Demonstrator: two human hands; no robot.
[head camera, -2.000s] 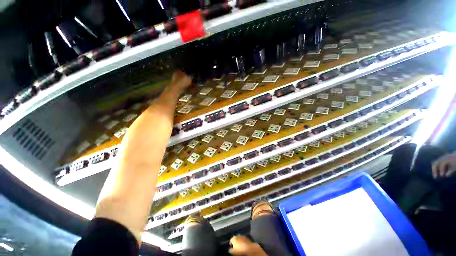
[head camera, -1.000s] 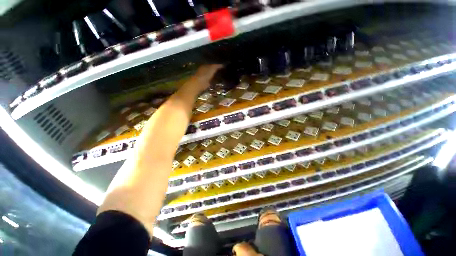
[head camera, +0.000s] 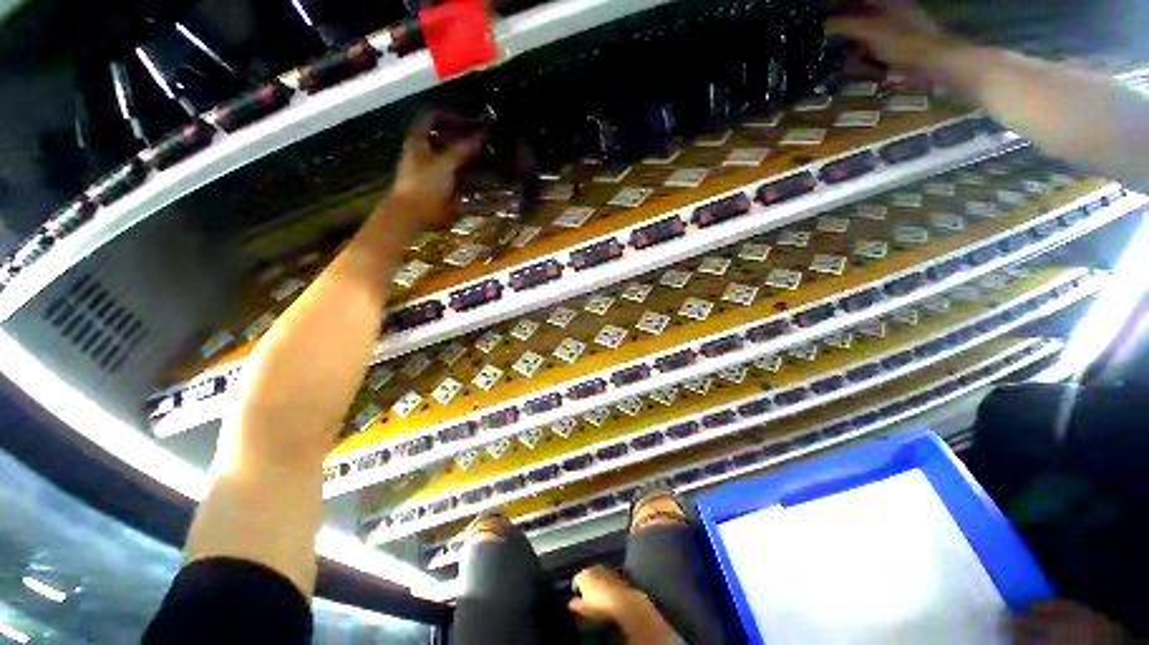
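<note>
My left hand (head camera: 441, 154) reaches into the upper open layer of the rack from the lower left. Its fingers are closed around dark power adapters (head camera: 507, 166); their number is blurred. More black adapters (head camera: 662, 122) stand in a row to the right, above pale square sockets (head camera: 571, 217) on a yellow board. My right hand (head camera: 605, 592) is low between my knees, small and partly cut off by the bottom edge; its grip is unclear. A blue bin (head camera: 825, 476) stands right of my legs, with a white sheet (head camera: 869, 554) inside.
Another person's arm (head camera: 1071, 111) reaches in from the right to the far adapters. A hand (head camera: 1065, 624) shows at the bin's lower right. White shelf edges (head camera: 706, 239) curve across below. A red tag (head camera: 459, 38) is on the upper shelf edge.
The other person's arm has come into the rack at upper right. My left hand is slightly higher relative to the red tag, with dark adapters at its fingers. The view has shifted.
</note>
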